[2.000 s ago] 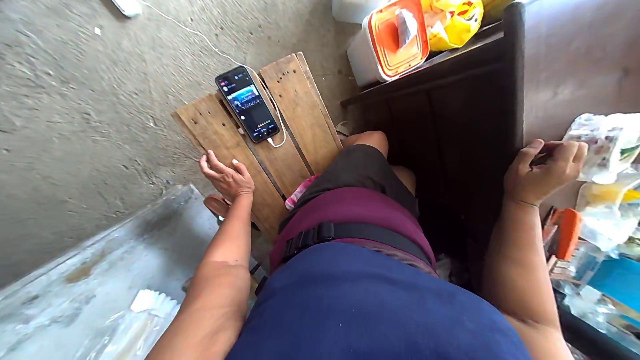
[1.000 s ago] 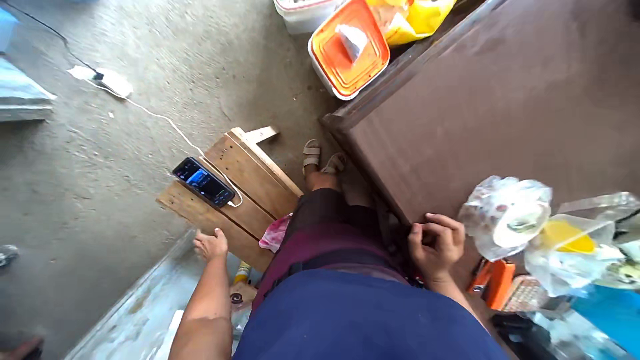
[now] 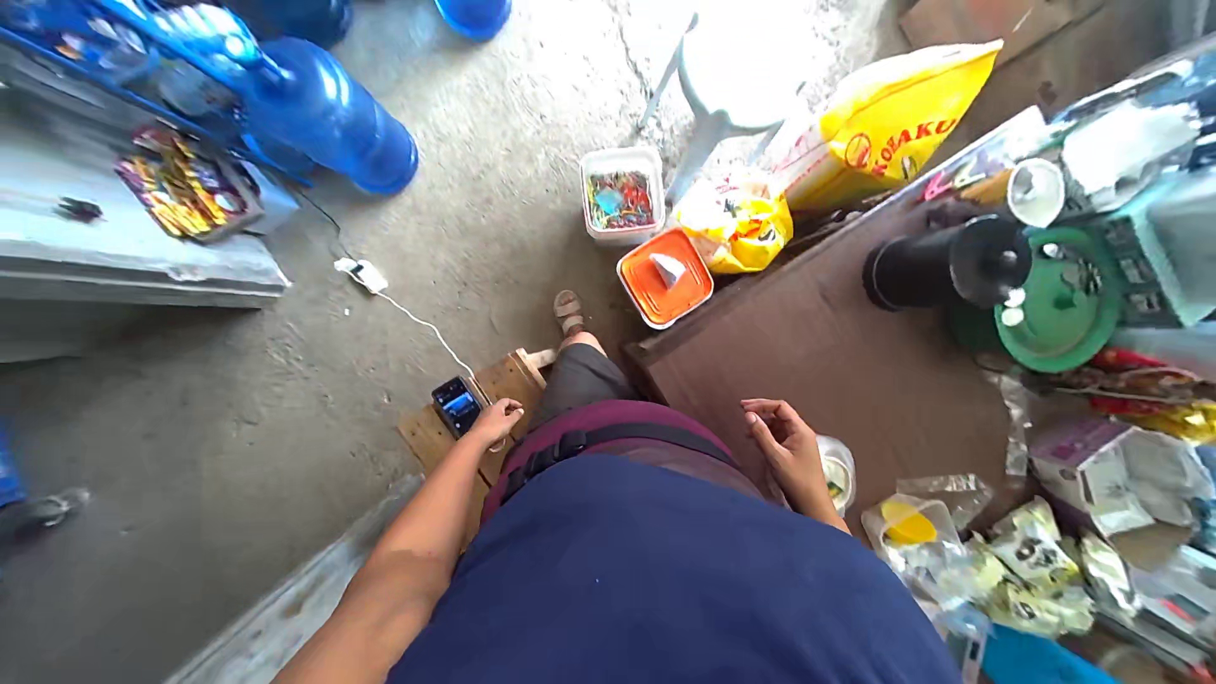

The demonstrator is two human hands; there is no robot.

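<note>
My left hand (image 3: pixel 496 422) hangs over the wooden bench (image 3: pixel 427 439), just right of a smartphone (image 3: pixel 458 407) that lies there with its screen lit and a white cable attached. Its fingers are loosely curled and nothing shows in them. Over the near edge of the brown table (image 3: pixel 798 351) is my right hand (image 3: pixel 784 445), fingers bent and apart, holding nothing. Right beside that wrist, partly covered by it, stands a clear round container (image 3: pixel 838 472).
Along the table's far edge stand an orange-lidded tub (image 3: pixel 665 277), an open tub (image 3: pixel 622 195) and yellow bags (image 3: pixel 883 133). A black cylinder (image 3: pixel 936 263) and a green basin (image 3: pixel 1059 299) are at right. The white cable (image 3: pixel 423 323) crosses the floor from an adapter (image 3: pixel 361 275).
The view has shifted widely, bringing in blue water bottles and the green basin. My left hand, earlier spread below the phone, is now beside it with fingers curled.
</note>
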